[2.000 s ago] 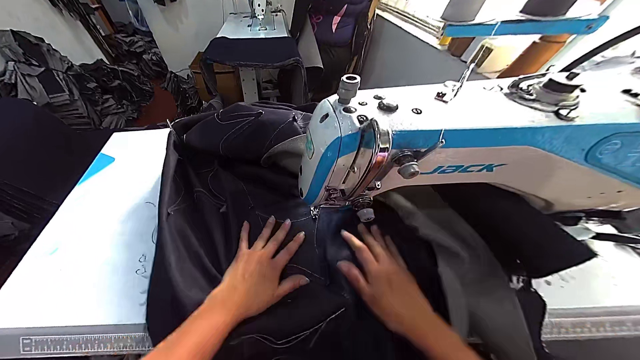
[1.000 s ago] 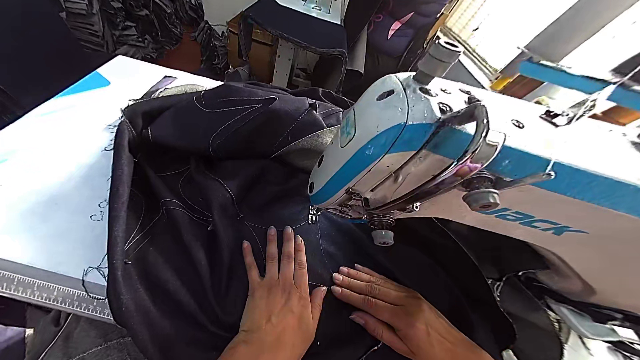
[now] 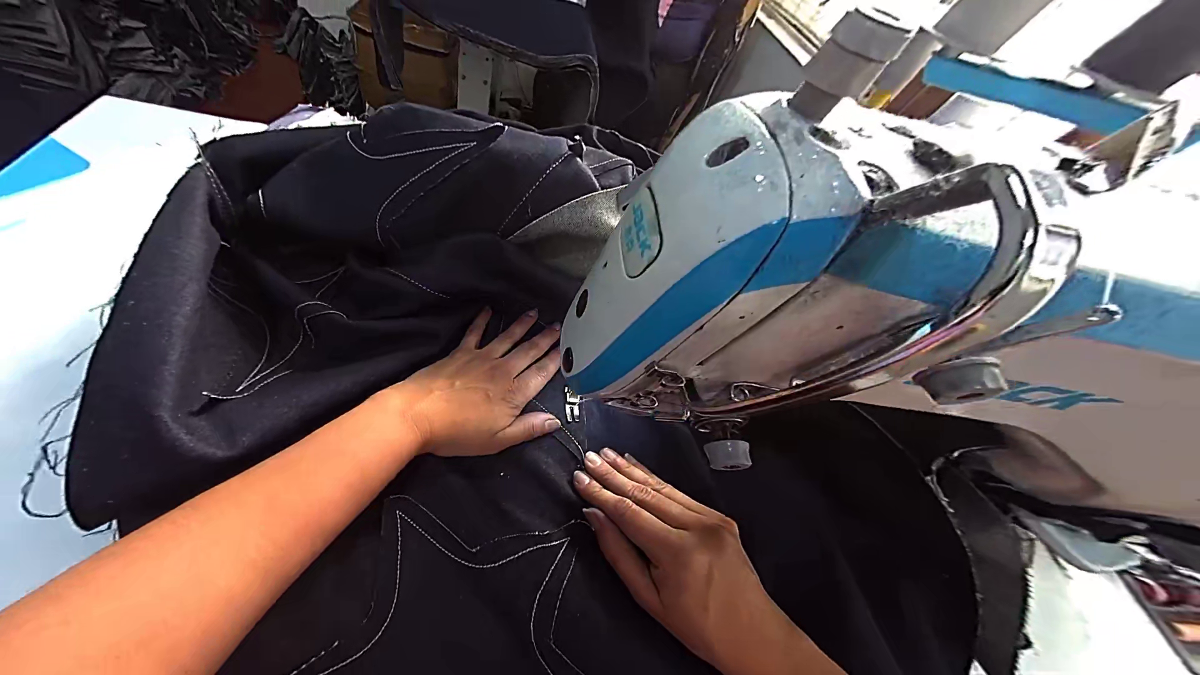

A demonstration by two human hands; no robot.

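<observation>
A large piece of dark denim fabric with pale curved stitch lines lies bunched and folded under the head of a Jack sewing machine. The presser foot rests at or just above the cloth near a stitched line. My left hand is flat on the fabric just left of the foot, fingers spread and pointing up and right. Below and right of the foot, my right hand presses the cloth with its fingers close together, their tips beside the stitched line. Neither hand grips anything visible.
The white sewing table shows at the left, with loose threads along the fabric's frayed edge. Piles of dark cloth lie at the back left. Thread cones stand behind the machine at the upper right. Another dark-covered table is behind.
My left hand has moved up beside the presser foot, from below it. The fabric has shifted, and a star-like stitch outline now shows below my hands. The view has moved closer.
</observation>
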